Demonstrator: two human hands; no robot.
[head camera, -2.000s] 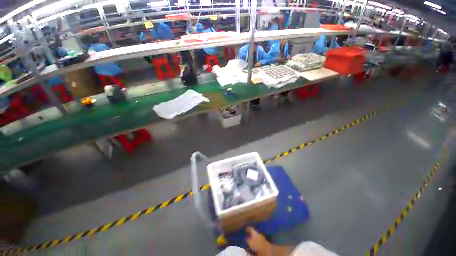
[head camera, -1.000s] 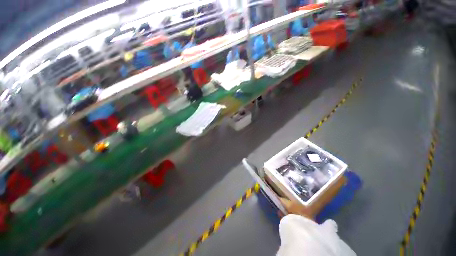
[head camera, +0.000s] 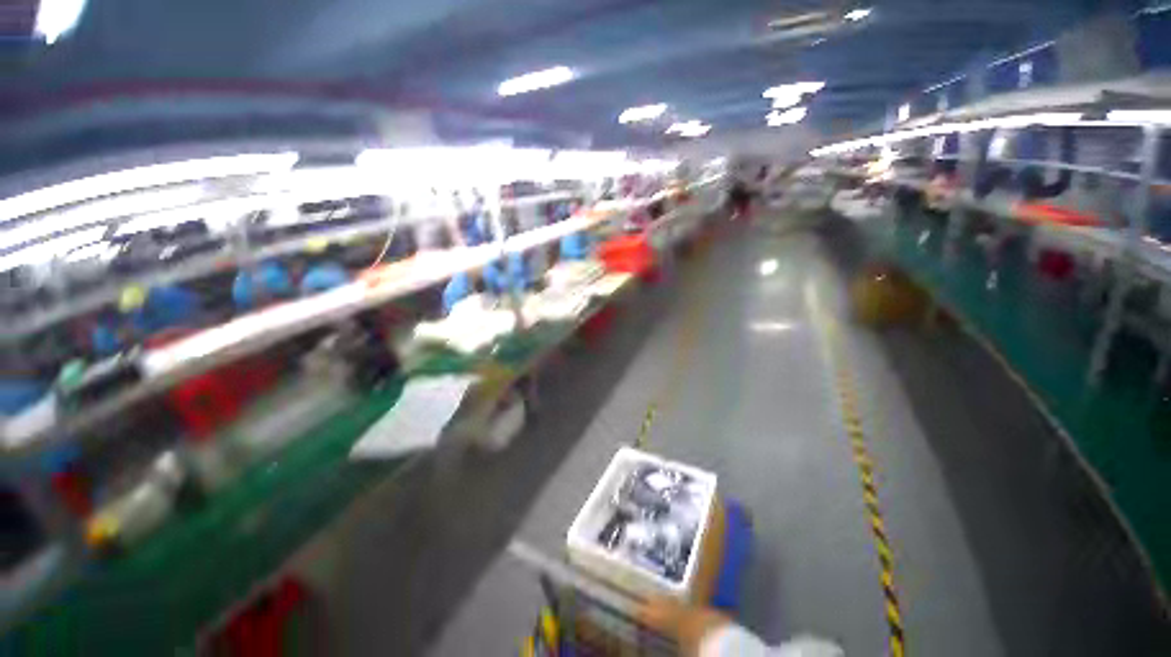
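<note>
A blue platform trolley (head camera: 736, 554) stands low in the middle of the view. On it a brown carton (head camera: 710, 565) carries an open white foam box (head camera: 596, 516) filled with dark and grey pieces in clear plastic (head camera: 652, 520). The pale grey push handle (head camera: 578, 575) crosses the near side of the load. My right hand (head camera: 678, 621), bare with a white sleeve, is closed around the handle's right part; it is blurred and low in the frame. My left hand is not in view.
A long green bench (head camera: 276, 465) runs along the left, with a white sheet (head camera: 414, 417), a red crate (head camera: 628, 255) and blurred people in blue behind. Yellow-black tape (head camera: 869, 494) marks the grey aisle. A round brown object (head camera: 886, 298) and more benches stand right.
The view has swung up and right along the aisle. The trolley has turned to point up the aisle. My right hand, hidden behind its sleeve a second ago, now shows on the handle.
</note>
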